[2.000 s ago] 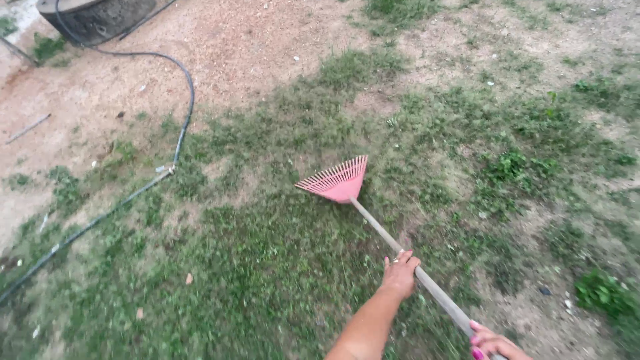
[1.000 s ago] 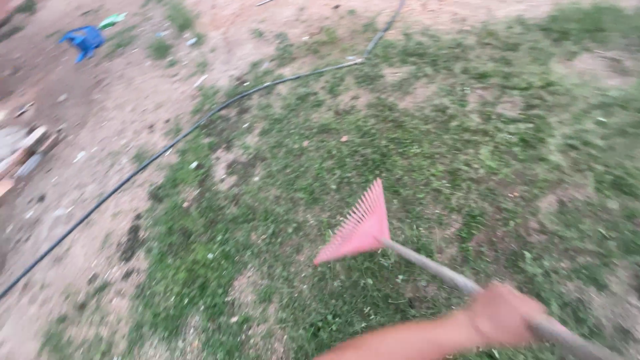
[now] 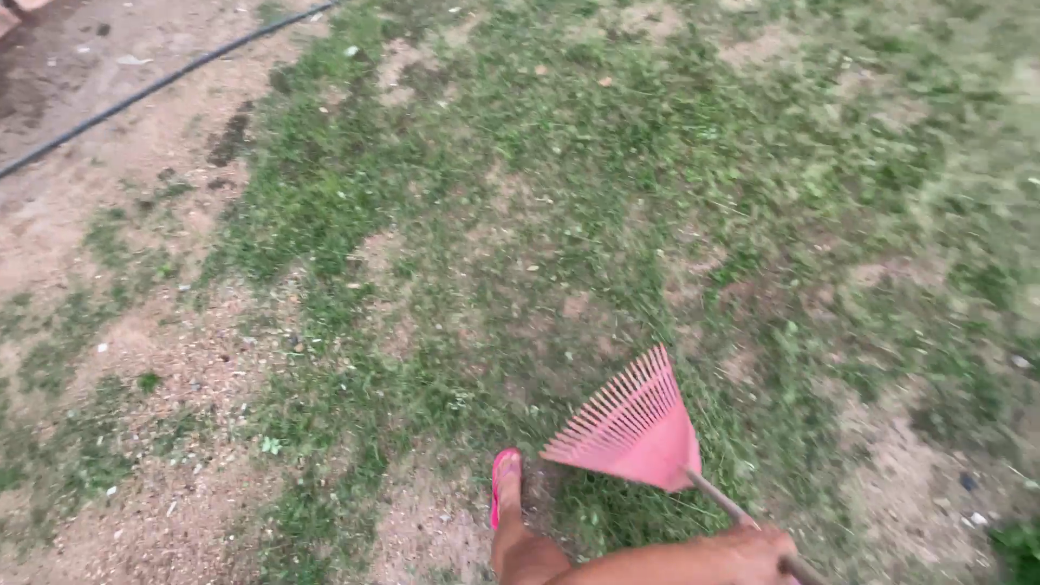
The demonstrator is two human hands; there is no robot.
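Note:
A pink plastic leaf rake (image 3: 642, 431) lies over patchy grass at the lower right of the head view, its tines toward the upper left. Its slim handle runs down to the right, and my left hand (image 3: 751, 552) is closed round it a short way above the rake head. My left forearm comes in from the bottom edge. Loose cut grass (image 3: 617, 512) lies just below the rake head. My right hand is outside the view.
My foot in a pink sandal (image 3: 505, 487) stands just left of the rake. A dark hose (image 3: 162, 84) crosses bare soil at the upper left. Small pale bits of litter (image 3: 102, 348) dot the soil, and a leafy green plant (image 3: 1020, 548) grows at the lower right edge.
The view has swung so that the hose now shows only at the upper left. My rake is nearer my feet. My right hand, on the handle two seconds ago, has gone out of view.

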